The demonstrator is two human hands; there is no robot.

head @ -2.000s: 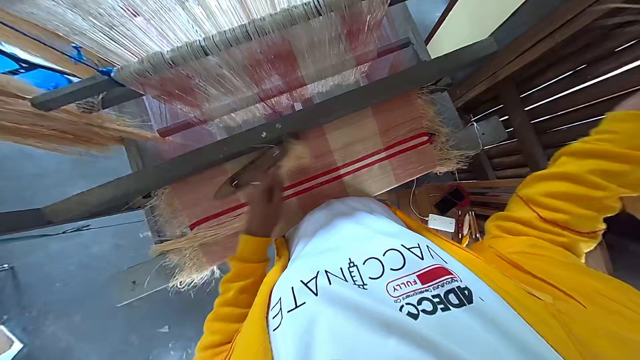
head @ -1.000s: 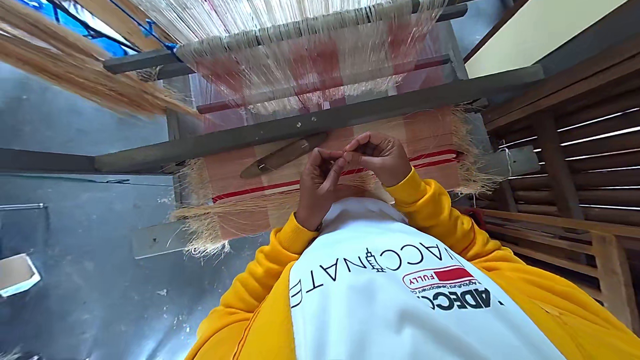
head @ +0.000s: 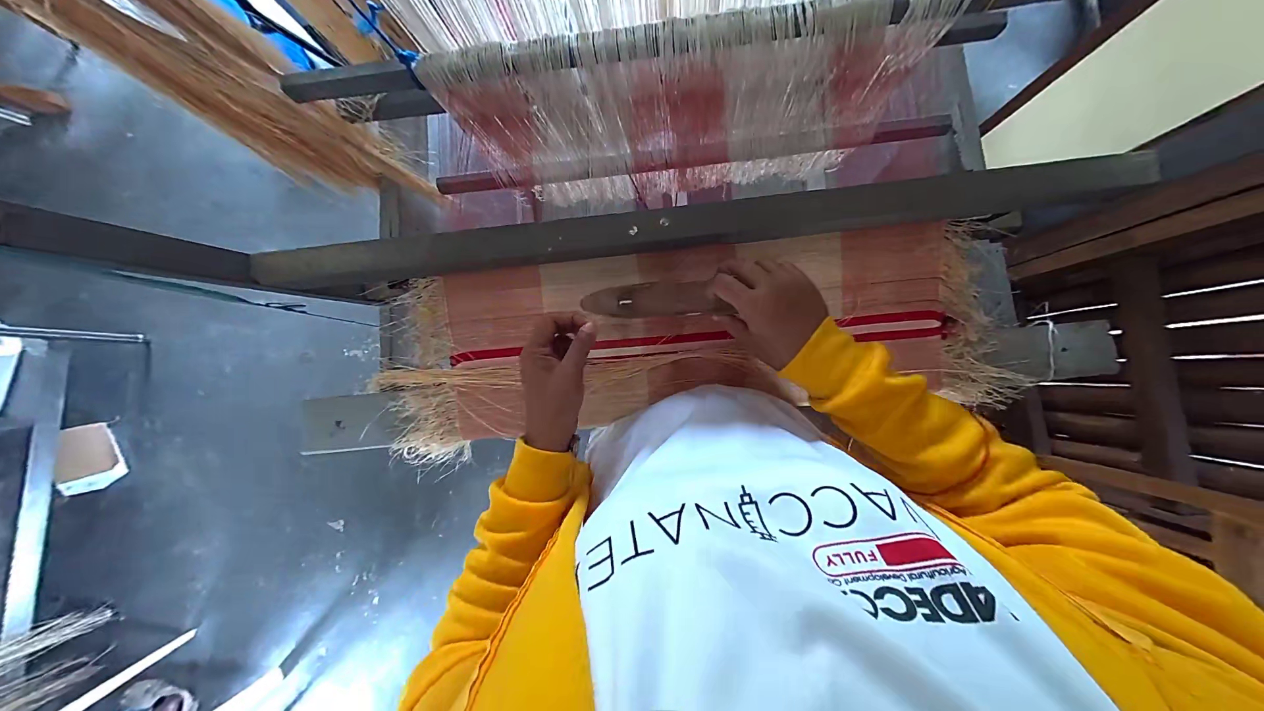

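Observation:
A wooden weaving shuttle (head: 644, 299) lies across the striped pink and cream woven cloth (head: 592, 281) on a wooden loom. My right hand (head: 772, 308) holds the shuttle's right end, its fingers over the wood. Just below and left of the shuttle's left tip is my left hand (head: 556, 377), with thumb and forefinger close together; whether a thin fibre is between them cannot be told. Red bands (head: 681, 341) cross the cloth between my hands. Loose straw-coloured fibres (head: 469, 377) lie along its near edge and stick out as fringe at both sides.
The loom's dark front beam (head: 711, 217) runs above my hands, with pale warp threads (head: 671, 49) beyond it. Long tan fibres (head: 217, 89) hang at upper left. A slatted wooden wall (head: 1215, 346) stands at right. An open box (head: 89, 457) sits at far left.
One second ago both hands were together at the fingertips near the shuttle. They have since parted, the right onto the shuttle's right end. The shuttle looks less tilted.

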